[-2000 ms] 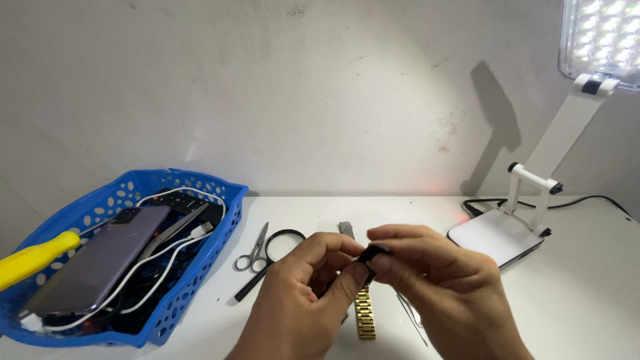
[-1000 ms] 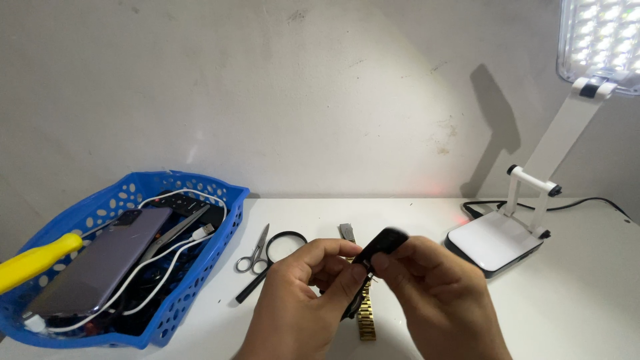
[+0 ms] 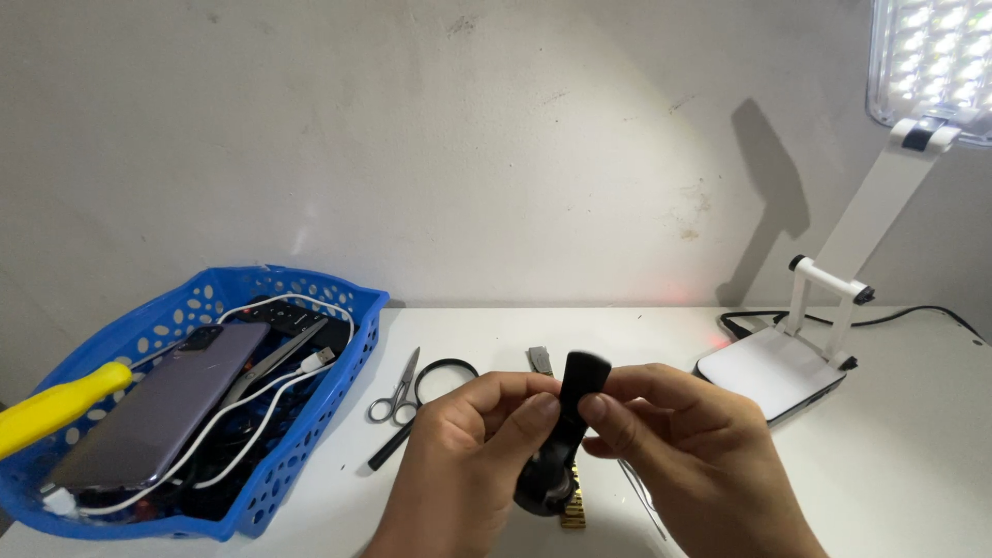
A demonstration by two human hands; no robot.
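Between both hands, above the white table, is a black object (image 3: 583, 376) with a flat rounded strip at the top and a glossy rounded part at the bottom; its kind is unclear, perhaps a watch with a strap. My left hand (image 3: 488, 457) pinches it from the left with thumb and fingers. My right hand (image 3: 682, 449) grips its right edge near the middle. Behind and below it lies a gold metal watch band (image 3: 573, 515), partly hidden. Small scissors (image 3: 403, 394) and a black-rimmed magnifying glass (image 3: 390, 449) lie left of my left hand.
A blue plastic basket (image 3: 263, 496) at left holds a smartphone (image 3: 167, 403), a white USB cable (image 3: 260, 434), scissors (image 3: 279, 360) and a yellow-handled tool (image 3: 66, 403). A lit white lamp (image 3: 775, 372) stands right. A grey metal piece (image 3: 539, 358) and thin metal tool (image 3: 643, 500) lie nearby.
The black object, mostly covered by my fingers two seconds ago, now stands more upright between my hands, with its strip and glossy lower part showing. Both hands still hold it.
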